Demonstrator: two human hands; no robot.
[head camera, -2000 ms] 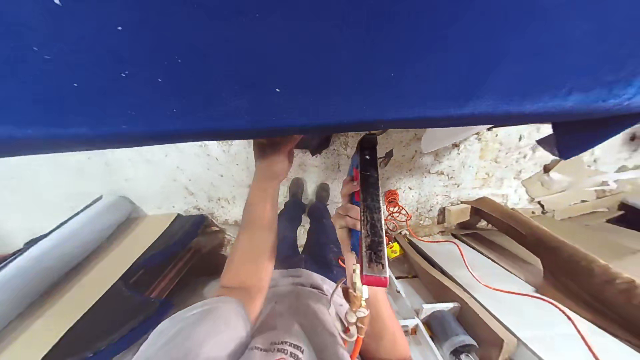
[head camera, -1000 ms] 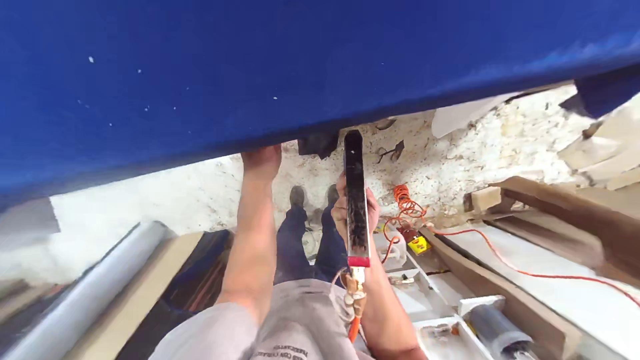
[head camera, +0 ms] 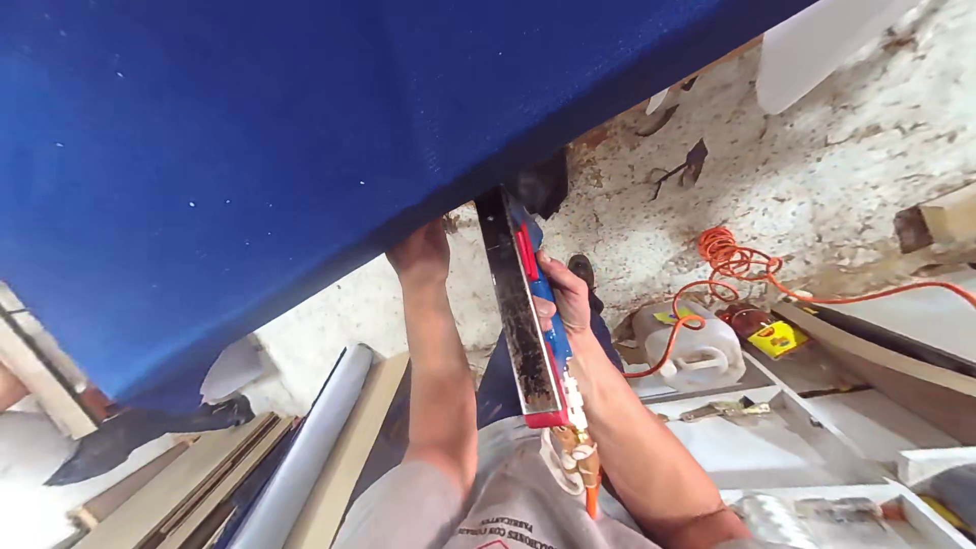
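A large piece covered in blue fabric fills the upper view. My left hand reaches under its lower edge, the fingertips hidden behind the fabric. My right hand is wrapped around the blue body of a pneumatic staple gun, whose long dark magazine faces up. The tool's front end meets the fabric's edge, a short way right of my left hand. An orange air hose joins the taped fitting at its rear. Dark material hangs under the edge beside the tool's front.
Coiled orange hose lies on the stained floor at right, near a translucent plastic jug. A white compartmented tray holds a brush and other items. Boards and a grey roll lie at lower left. Part of another person's arm shows at far left.
The blue fabric's edge now slants more steeply across the view, which has turned. The staple gun has tilted, showing its blue side. Both hands keep their places, left under the edge, right on the tool.
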